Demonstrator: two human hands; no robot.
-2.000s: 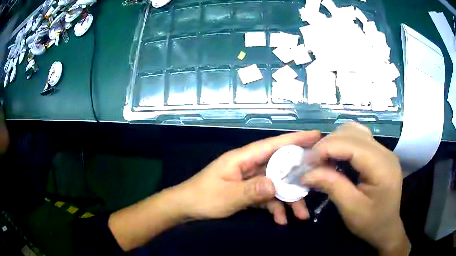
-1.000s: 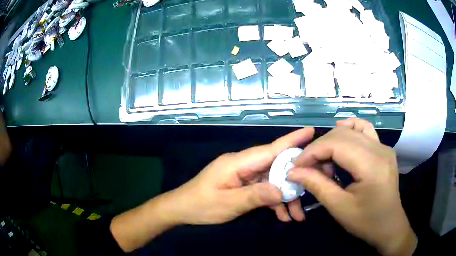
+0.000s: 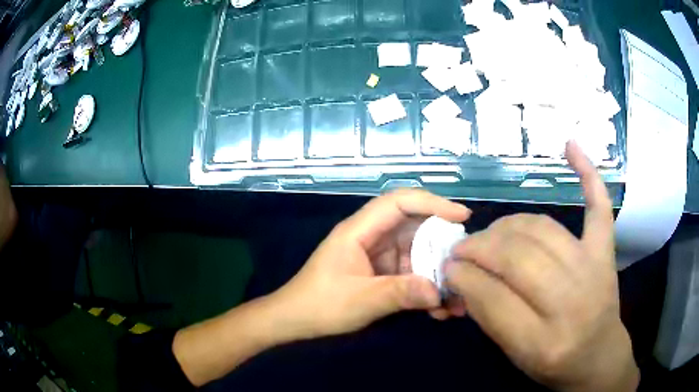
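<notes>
A round white disc [image 3: 431,243] is held over the dark lap, in front of the bench edge. My left hand [image 3: 360,268] grips it by the rim, thumb below and fingers behind and above. My right hand [image 3: 544,283] covers the disc's right side, with thumb and fingertips pinched together on its face and one finger stretched up. What the right fingertips hold there is hidden; no wires or board can be made out.
A clear blister tray [image 3: 260,138] lies on the green bench with heaped white squares [image 3: 529,69] and a yellow piece [image 3: 372,80]. A white paper strip [image 3: 651,153] curls over the edge. An assembly pile [image 3: 61,57] lies left; a pale bin [image 3: 680,306] stands lower right.
The disc is more covered by my right hand, and one right finger now points up. My left fingers are more curled around the disc. The wires seen beneath earlier no longer show.
</notes>
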